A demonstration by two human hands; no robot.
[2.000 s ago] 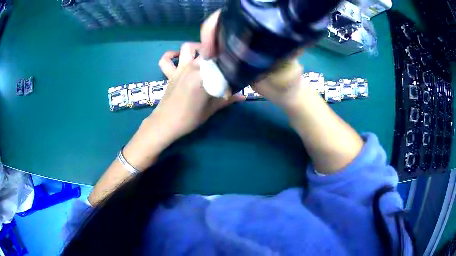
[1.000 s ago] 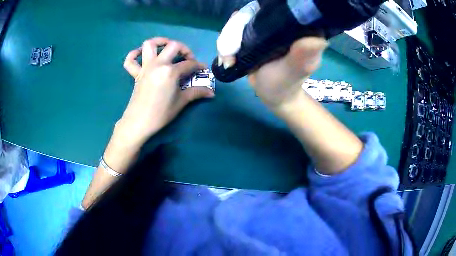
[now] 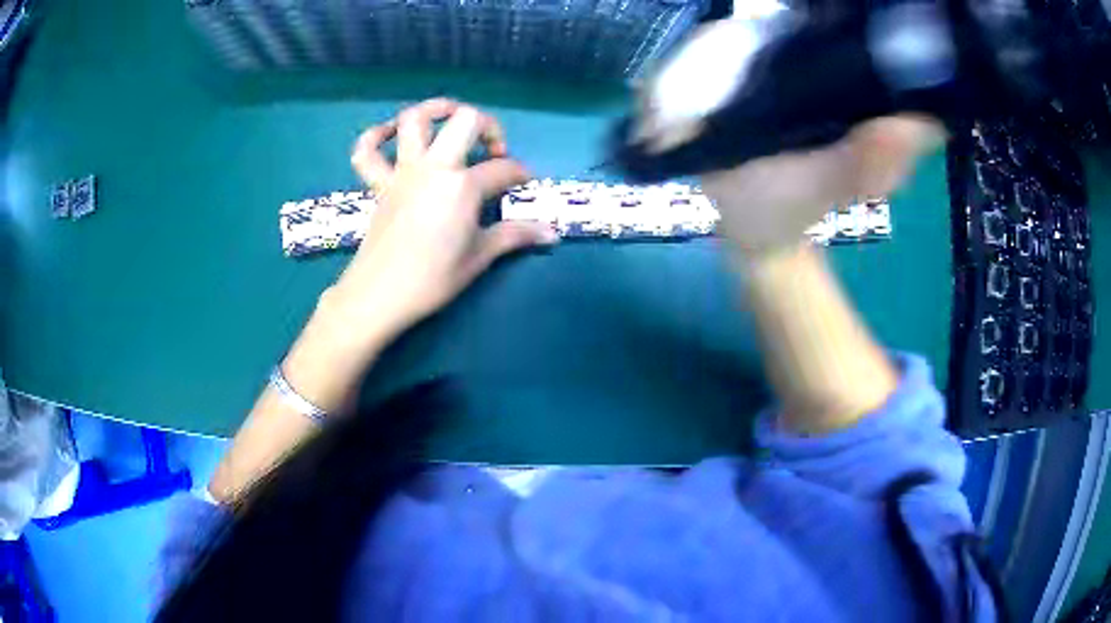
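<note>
A strip of small silvery-white square modules [image 3: 621,209] lies edge to edge across the green mat, partly hidden by my hands. My left hand [image 3: 445,207] is bare, with thumb and index finger at the upper and lower edges of one module in the strip. My right hand [image 3: 804,183] holds the thick black electric screwdriver [image 3: 841,91] above the right part of the strip. Hand and driver are blurred. A white covering shows on a fingertip of the right hand. The screwdriver bit cannot be made out clearly.
Stacked clear blister trays [image 3: 451,37] stand at the back. A black component tray [image 3: 1017,292] with rows of square parts lies at the right. Two small grey squares [image 3: 73,197] lie at the far left. The green mat's [image 3: 585,414] front edge runs before my body.
My right hand and the driver have moved right, away from my left hand. The camera view has shifted, and more of the strip and the stacked trays shows. My left hand still holds at the strip.
</note>
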